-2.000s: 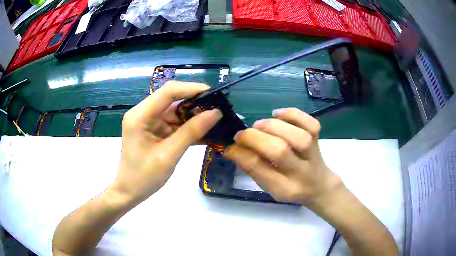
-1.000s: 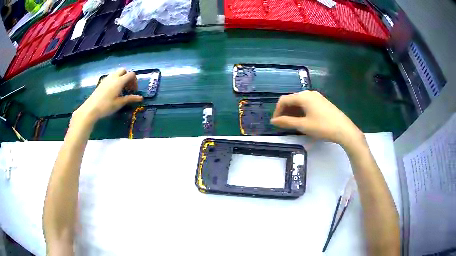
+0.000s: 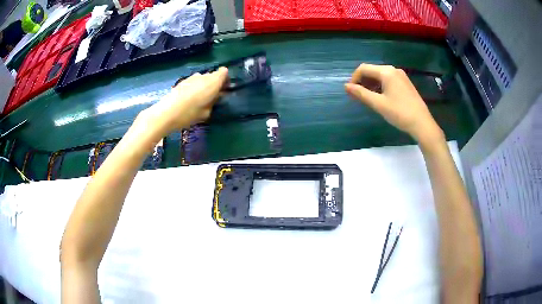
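Observation:
My left hand (image 3: 199, 98) is over the belt and holds a black phone middle frame (image 3: 255, 70) by its left part. The frame is tilted and blurred. My right hand (image 3: 386, 95) is over the belt at the right with its fingers curled but apart, and nothing shows in it. A thicker black frame or holding fixture (image 3: 235, 199) lies flat on the white mat, with orange edging at its left end and silvery-white parts at its right end. Tweezers (image 3: 385, 258) lie on the mat at the right.
The green conveyor belt (image 3: 321, 119) carries another frame (image 3: 274, 133) near the mat (image 3: 148, 237), several at the left, and one partly behind my right hand. Beyond it are red trays (image 3: 344, 15) and a black tray (image 3: 107, 62) with a plastic bag (image 3: 166, 24). Printed sheets (image 3: 514, 208) are at the right.
My left hand has moved right and now holds a raised frame. My right hand has moved away over the belt. The mat, fixture and tweezers appear shifted left in view.

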